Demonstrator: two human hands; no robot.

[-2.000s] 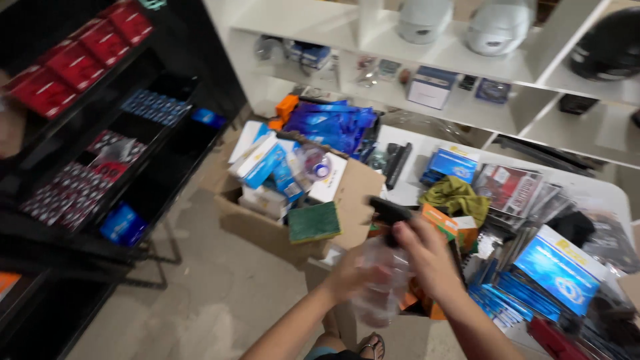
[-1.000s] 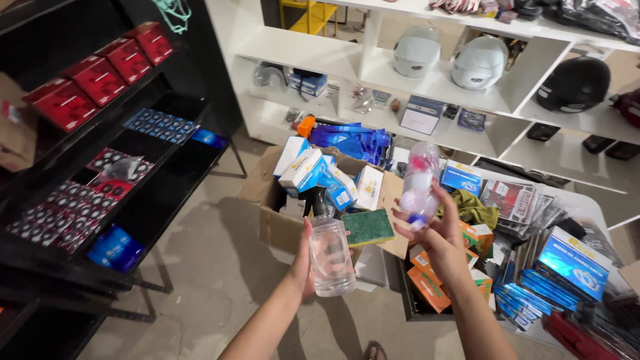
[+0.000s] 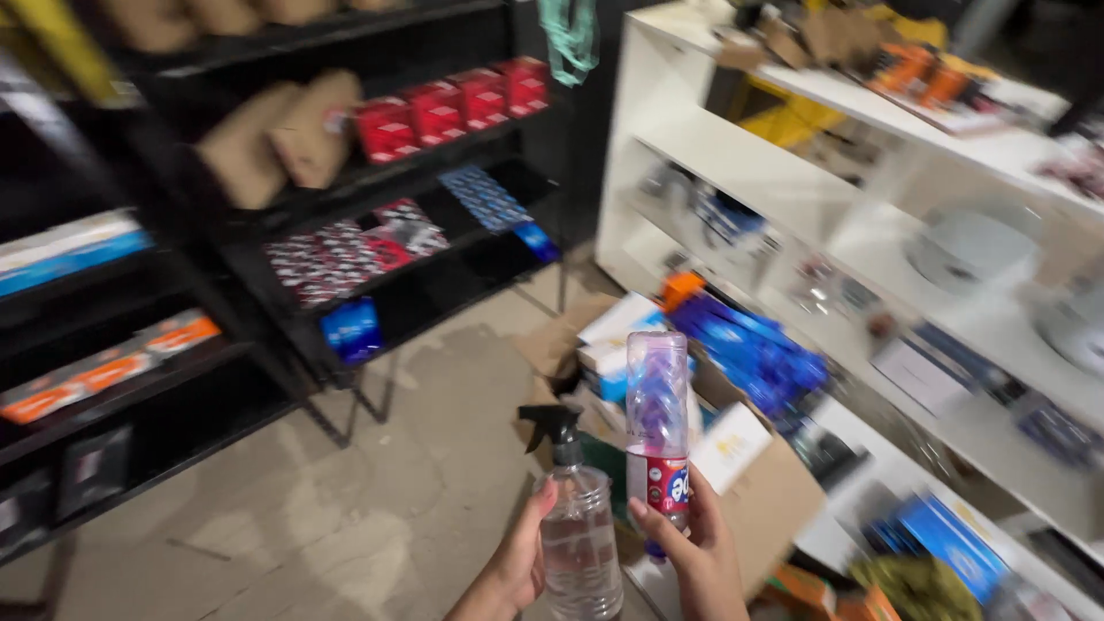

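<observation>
My left hand [image 3: 516, 552] is closed round the left side of a clear plastic spray bottle [image 3: 580, 539], which is upright and has a black trigger sprayer on top. Right beside it, my right hand [image 3: 694, 543] grips a clear plastic bottle [image 3: 657, 405] with a red and white label. That bottle is held upside down, its blue cap at the bottom. Behind both bottles stands an open cardboard box [image 3: 768, 500] with white and blue cartons inside. A dark green thing, partly hidden, shows between the bottles.
Black shelves [image 3: 414, 315] with red boxes [image 3: 440, 112] stand at the left. A white shelf unit [image 3: 742, 164] with helmets [image 3: 975, 246] is at the right. Blue plastic packets [image 3: 750, 345] lie behind the box; a white table [image 3: 862, 448] holds more packs and an olive cloth [image 3: 918, 586].
The view has swung left. The spray bottle and the labelled bottle are now side by side; one second ago they were farther apart. The black sprayer now shows plainly on top of the spray bottle.
</observation>
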